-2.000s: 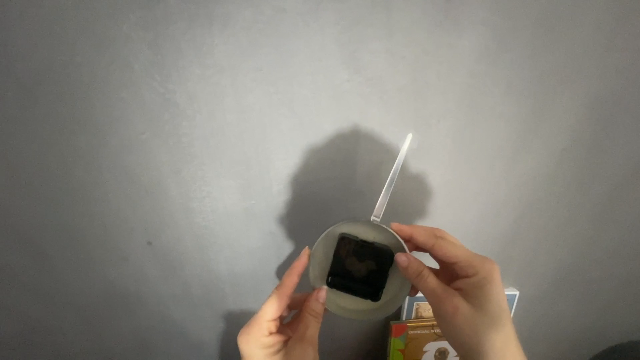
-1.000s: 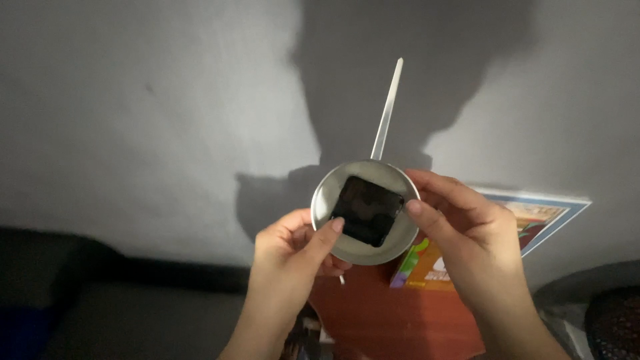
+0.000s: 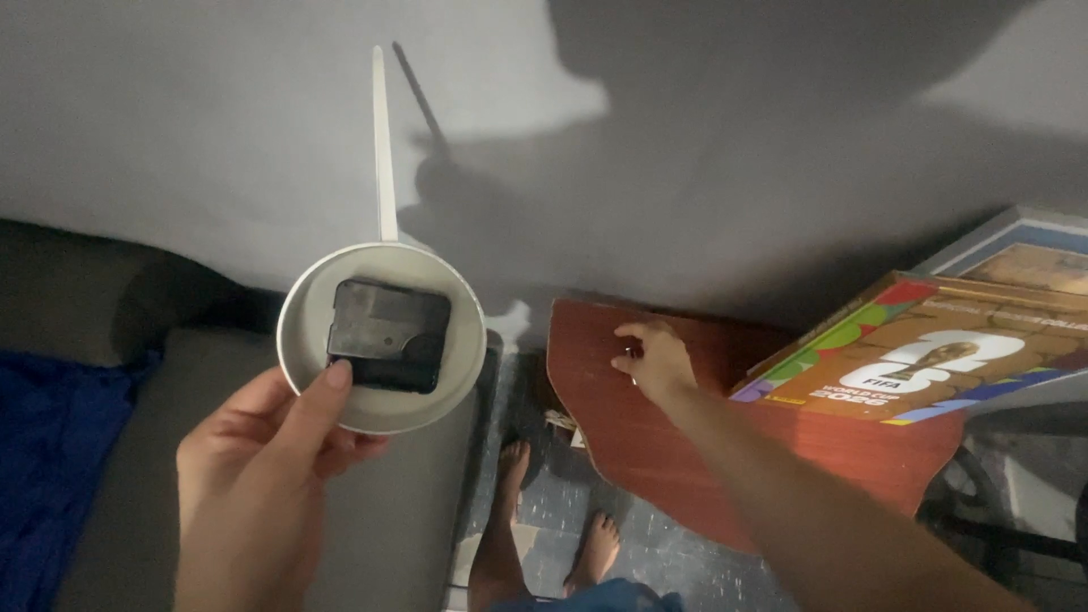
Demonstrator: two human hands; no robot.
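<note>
My left hand (image 3: 280, 450) holds a round, shallow white housing (image 3: 463, 340) by its lower left rim, thumb on the lower edge of the black square clock movement (image 3: 382, 323) inside. A long thin white strip (image 3: 384, 144) rises from the housing's top rim. Away to the right, my right hand (image 3: 659, 361) is at the reddish wooden tabletop, thumb and forefinger curled around a small shiny thing (image 3: 631, 352). Whether they grip it is not clear.
A reddish wooden table (image 3: 595, 416) with a wavy edge stands against the grey wall (image 3: 212, 127). An album (image 3: 926, 357) and a framed picture (image 3: 1028, 255) are at its right. A grey couch (image 3: 391, 510) and blue cloth (image 3: 51, 459) are left; bare feet (image 3: 599, 544) show below.
My right hand has let go of the white housing and moved right, down to the table. My left hand alone holds the housing. The view has shifted to show the couch, table and floor.
</note>
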